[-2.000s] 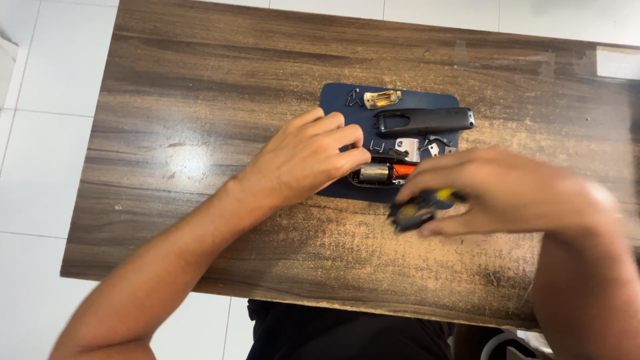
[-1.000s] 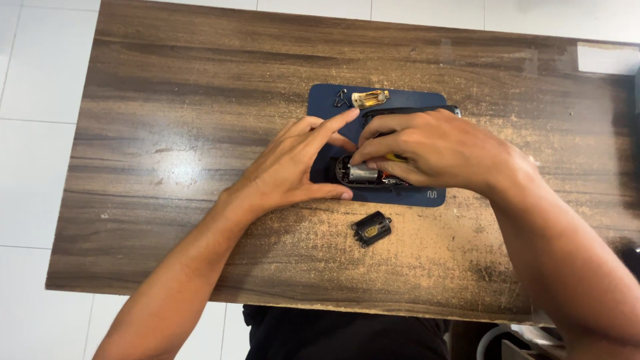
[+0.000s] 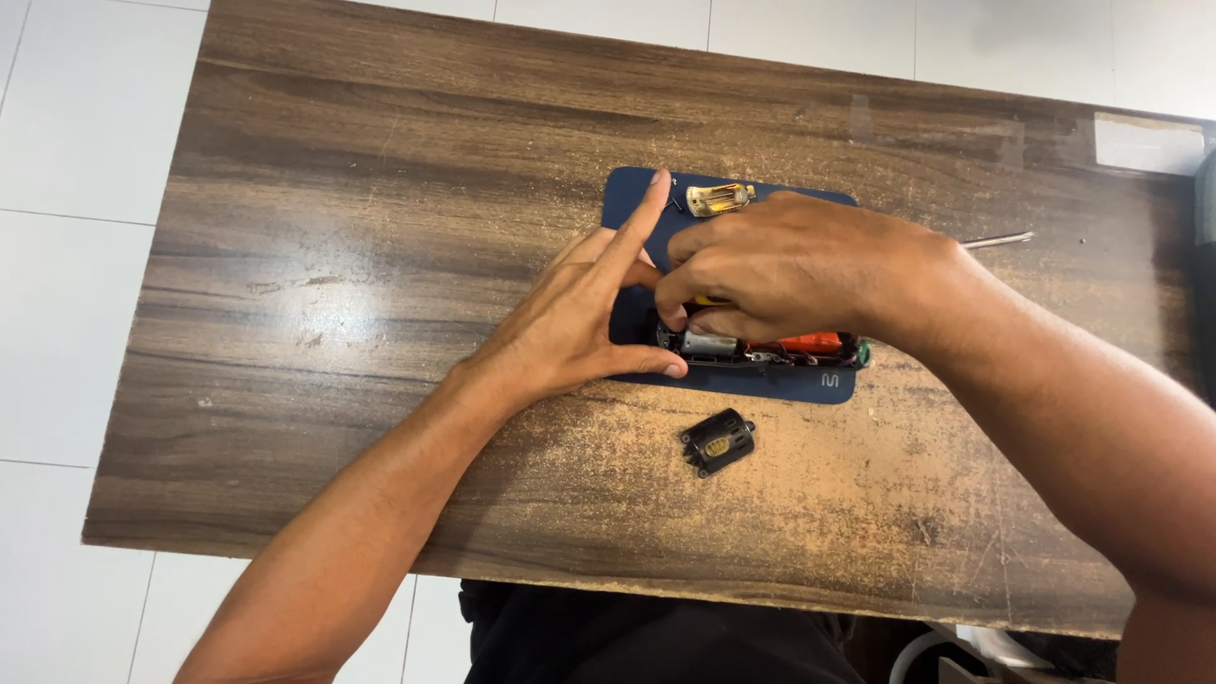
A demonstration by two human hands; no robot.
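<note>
On a dark blue mat (image 3: 760, 383) lies the opened body of a hair clipper, showing a silver motor (image 3: 711, 343) and a red-wrapped battery (image 3: 807, 343). My left hand (image 3: 579, 313) steadies its left end between spread thumb and fingers. The fingertips of my right hand (image 3: 788, 266) are at the motor's left end; a screwdriver is in that hand, its yellow handle part showing under the palm and a metal shaft (image 3: 997, 240) seeming to stick out beyond the wrist. A black plastic motor cover (image 3: 719, 443) lies on the table below the mat.
A gold-coloured metal part (image 3: 719, 199) and small dark screws (image 3: 674, 204) rest along the mat's top edge. Fine sawdust-like debris covers much of the wooden table (image 3: 380, 142). A dark object stands at the right edge of the view.
The black cover was in my right hand two seconds ago and now lies on the table. Both hands have come together over the clipper body. My left index finger now points up, away from it.
</note>
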